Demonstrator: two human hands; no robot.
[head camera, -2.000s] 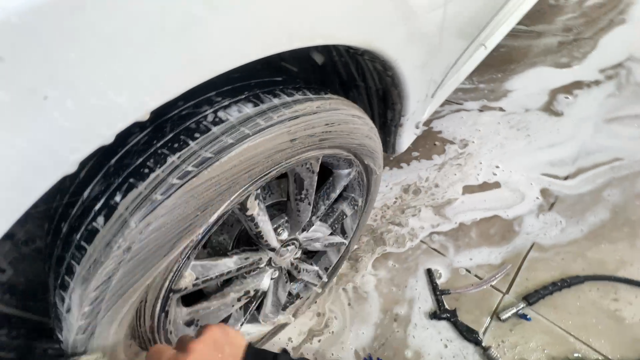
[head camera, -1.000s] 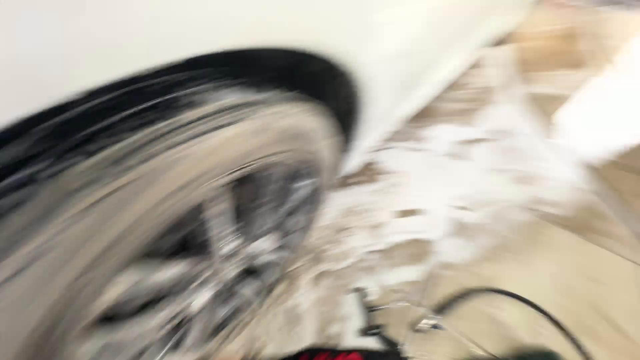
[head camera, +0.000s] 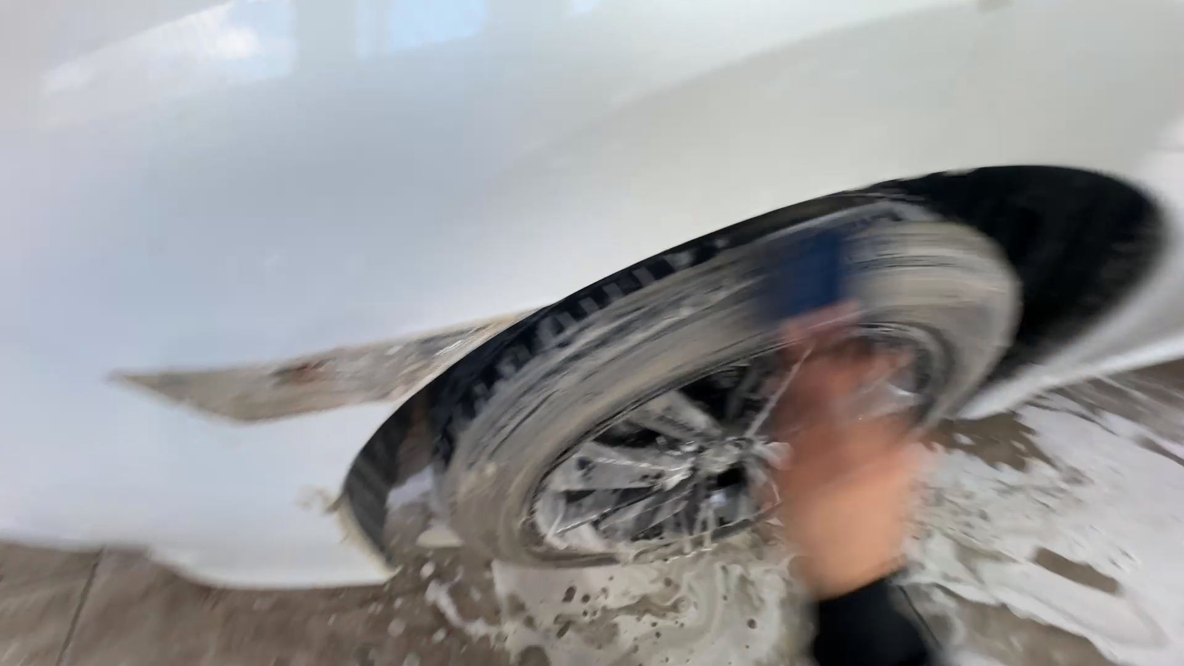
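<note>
My right hand (head camera: 842, 462), blurred by motion and with a black sleeve at the wrist, grips a blue block-like thing (head camera: 809, 273), whose exact kind cannot be told. The blue thing is at the upper sidewall of a car tire (head camera: 592, 370), which bears brownish, streaky foam. Below and left of the hand shows the multi-spoke alloy wheel (head camera: 684, 462), its spokes wet and sudsy. My left hand is outside the view.
The white car body (head camera: 416, 213) arches over the tire, with a dark wheel well (head camera: 1064, 250) at right. A dirty patch (head camera: 324, 375) marks the panel at left. White foam (head camera: 1064, 518) and brown water lie on the wet floor.
The view has swung a lot. My right hand and the blue thing now show over the tire; two seconds ago only part of a hand showed at the wheel's lower edge.
</note>
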